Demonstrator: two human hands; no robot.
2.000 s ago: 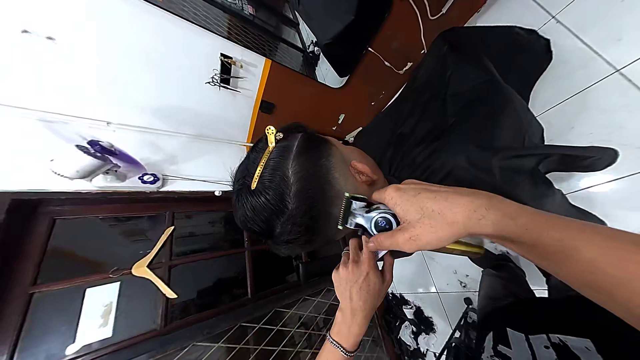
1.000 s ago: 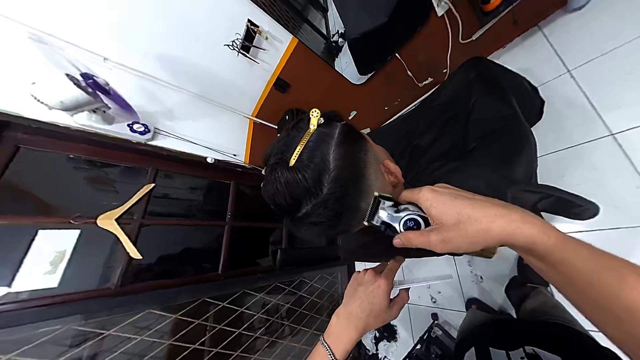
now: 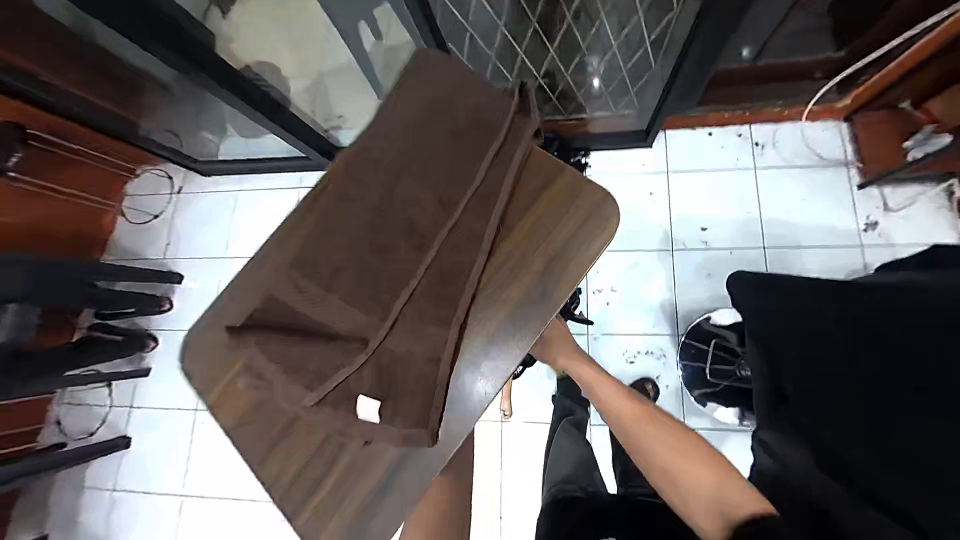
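A brown cloth [image 3: 405, 247], folded over itself with a small white tag, lies on a wood-patterned tabletop [image 3: 555, 240] with rounded corners. My right hand [image 3: 555, 346] is at the tabletop's right edge, its fingers hidden beyond it; whether it grips anything does not show. Below the tabletop, at the bottom of the view, part of my left forearm shows, while the tabletop hides my left hand. Neither hand is seen touching the cloth.
Black fabric [image 3: 862, 352] hangs at the right beside a round, shiny chair base [image 3: 716, 367]. Dark chair legs [image 3: 112, 300] stand at the left. Glass doors with dark frames [image 3: 300, 142] cross the top. Hair clippings [image 3: 645, 354] lie on the white floor tiles.
The view has swung far round. The clipper, the comb and the caped person's head with its yellow hair clip are out of view. My right hand is now at the tabletop.
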